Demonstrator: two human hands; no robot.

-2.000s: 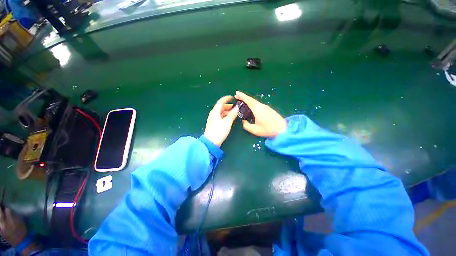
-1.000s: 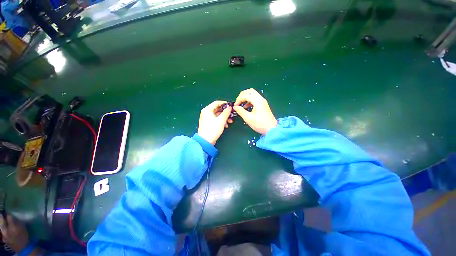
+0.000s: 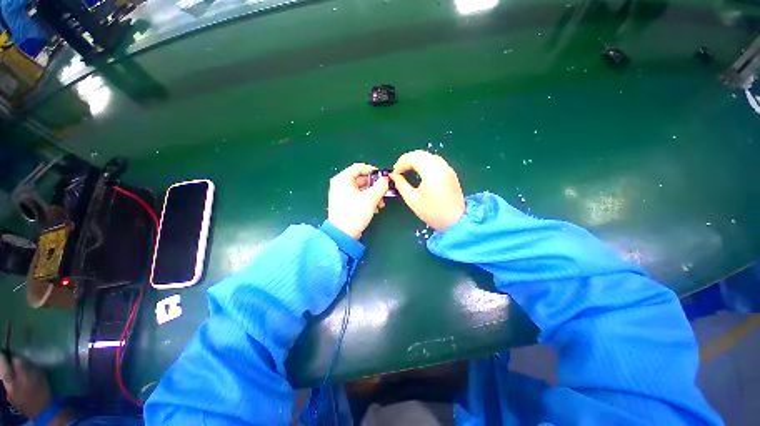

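Note:
My left hand [image 3: 353, 200] and my right hand [image 3: 429, 187] meet near the middle of the view. Between their fingertips is a small black electronic unit [image 3: 382, 177], mostly covered by the fingers. My left hand grips it. The thumb and fingertips of my right hand touch its right side; whether they pinch a separate tiny piece is too small to tell. Another black unit [image 3: 382, 95] sits on the green surface [image 3: 275, 100] beyond my hands. Pale specks [image 3: 422, 235] lie on the surface near my right cuff.
A smartphone [image 3: 182, 234] lies at left, with a notched white piece [image 3: 168, 309] below it. Black boxy equipment [image 3: 117, 237] with a red cable stands farther left. Another person's hand [image 3: 25, 384] shows at the lower left. Two black units [image 3: 615, 56] sit at the far right.
The held unit has turned, and my right fingers have shifted from around it to its right side. The units on the green surface have moved left in the view.

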